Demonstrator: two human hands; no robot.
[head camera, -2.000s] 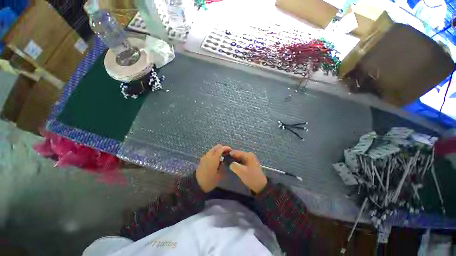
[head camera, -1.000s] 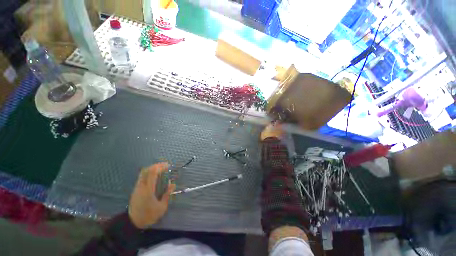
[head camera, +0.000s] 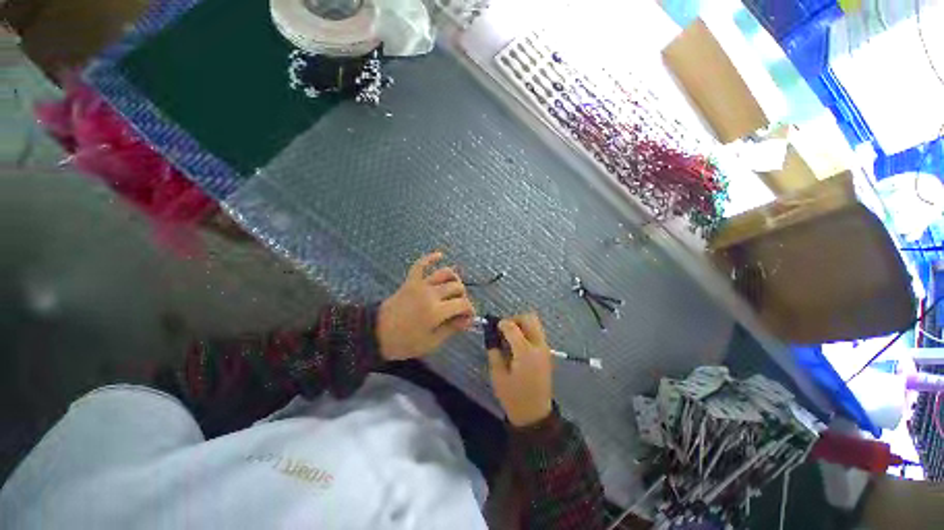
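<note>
My left hand and my right hand are close together over the front part of the grey mat. A small black fitting is pinched in my right fingers. My left fingertips touch a thin pale end beside it. A white cable with a dark part and white tip sticks out to the right from behind my right hand. A short black lead lies just beyond my left fingers. A small cluster of black leads lies on the mat to the right.
A pile of cable assemblies lies at the right. Red-and-black wired parts lie over a white perforated tray. An open carton stands behind right. A white roll and a bundle of black leads are at the far left.
My right hand has come back from beside the carton to my left hand and now holds the black fitting. The view has turned and shifted.
</note>
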